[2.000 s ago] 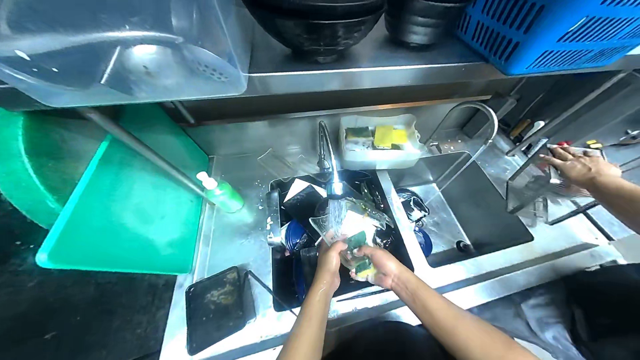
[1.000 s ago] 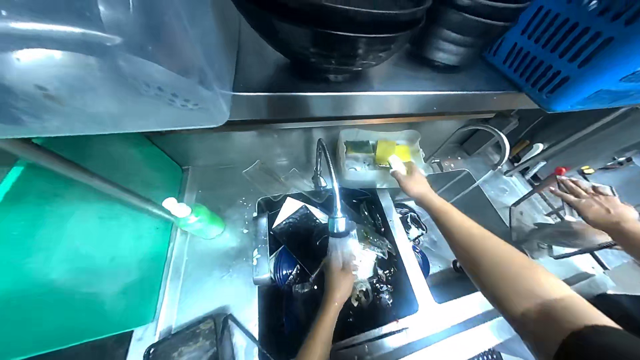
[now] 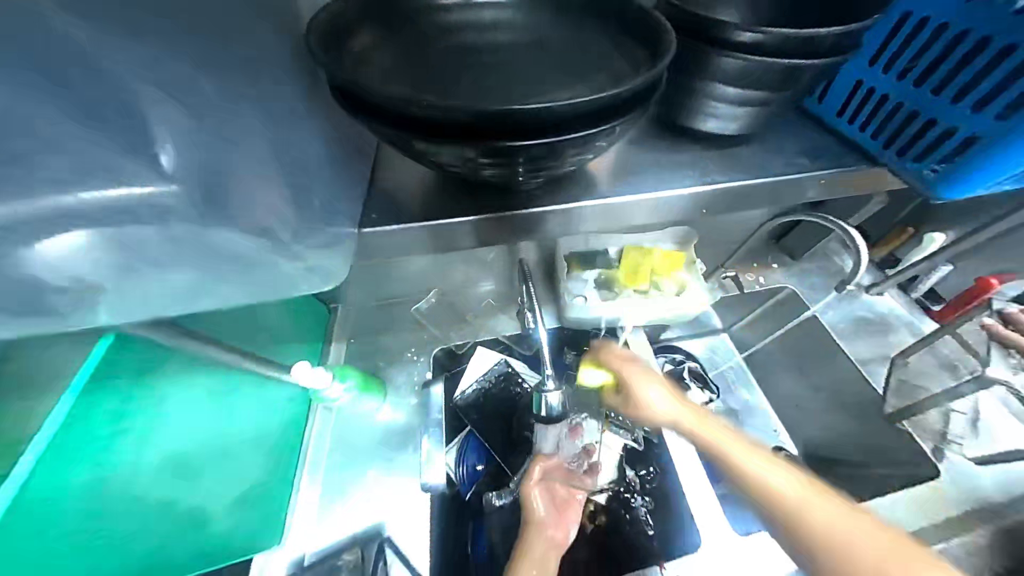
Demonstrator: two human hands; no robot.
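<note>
My left hand (image 3: 556, 488) holds a clear container (image 3: 588, 440) under the running faucet (image 3: 544, 352), over the left sink basin. A yellow sponge (image 3: 595, 374) is in my right hand (image 3: 636, 388), just above the container and right of the faucet; this hand is blurred. Below them, the basin holds black and white pieces of dishware (image 3: 492, 400), a blue bowl (image 3: 472, 462) and other wet items that cannot be told apart. Behind the faucet, a white plastic tub (image 3: 568, 304) contains yellow and dark sponges in suds.
Black bowls (image 3: 512, 144) and a blue plastic basket (image 3: 936, 96) stand on the shelf above. A green soap bottle (image 3: 356, 384) lies left of the basin. At right are a second basin (image 3: 808, 400), a curved faucet (image 3: 848, 240) and another person's hand (image 3: 1008, 328) near a clear container.
My right hand has come back from the sponge tub toward the container, holding a yellow sponge. My left hand stays under the faucet. The view has moved closer to the shelf.
</note>
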